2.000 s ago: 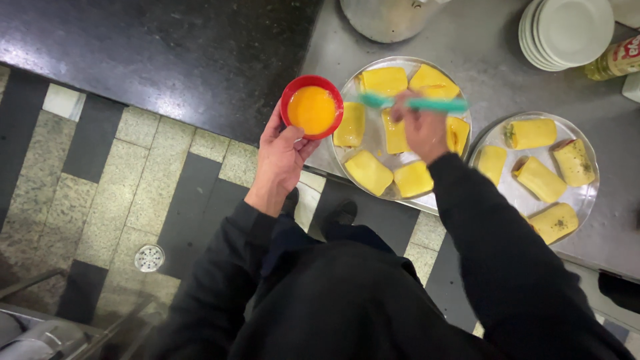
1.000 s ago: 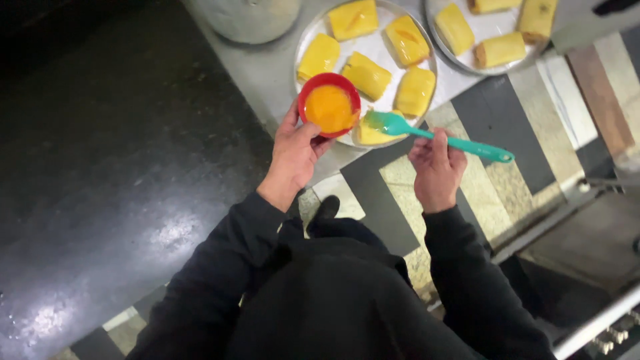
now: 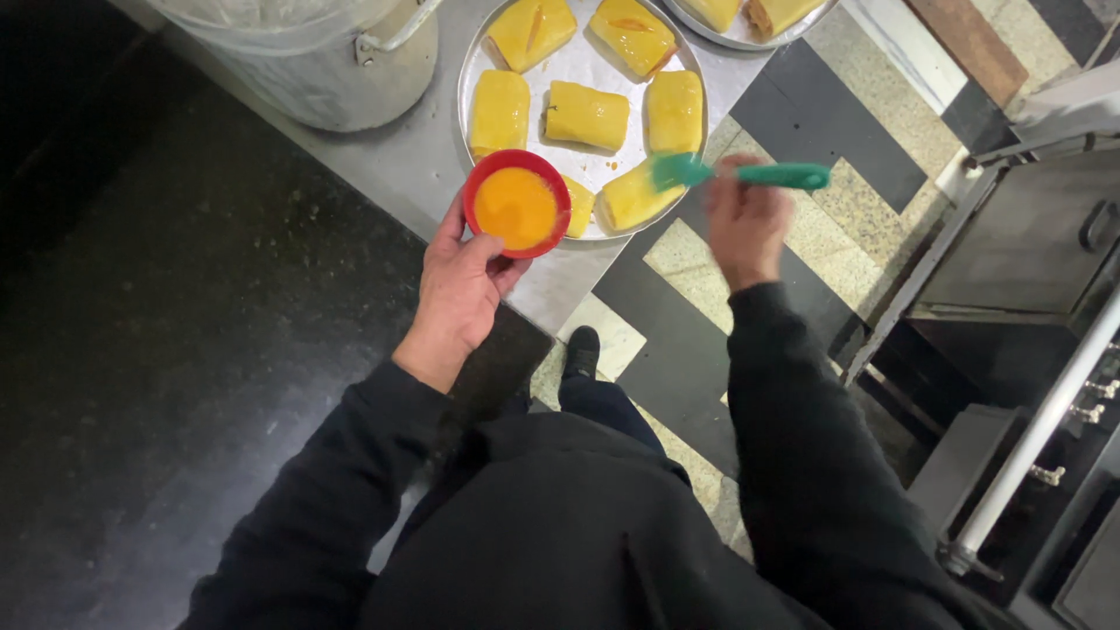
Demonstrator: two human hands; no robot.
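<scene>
My left hand point(image 3: 459, 293) holds a small red bowl point(image 3: 562, 229) of orange-yellow liquid, which looks like beaten egg, over the near edge of a round metal tray point(image 3: 465, 92). Several yellow dough rolls lie on the tray, some shiny on top. In my right hand point(image 3: 750, 219), blurred, is a green pastry brush point(image 3: 783, 176); its bristles touch the top of the dough roll point(image 3: 632, 199) at the tray's near right. The bowl partly covers another dough roll point(image 3: 578, 208). One more roll point(image 3: 588, 115) sits at the tray's centre.
A large metal pot point(image 3: 350, 74) stands left of the tray on the metal counter point(image 3: 398, 162). Beyond, a second tray point(image 3: 744, 41) holds more rolls. A dark countertop point(image 3: 175, 289) fills the left side. At right stands a stove point(image 3: 1041, 446) with a white rail, across the tiled floor.
The view has swung round towards the stove. The brush moved from the tray's upper area two seconds ago to its near edge beside the bowl, and now lies on the near right roll.
</scene>
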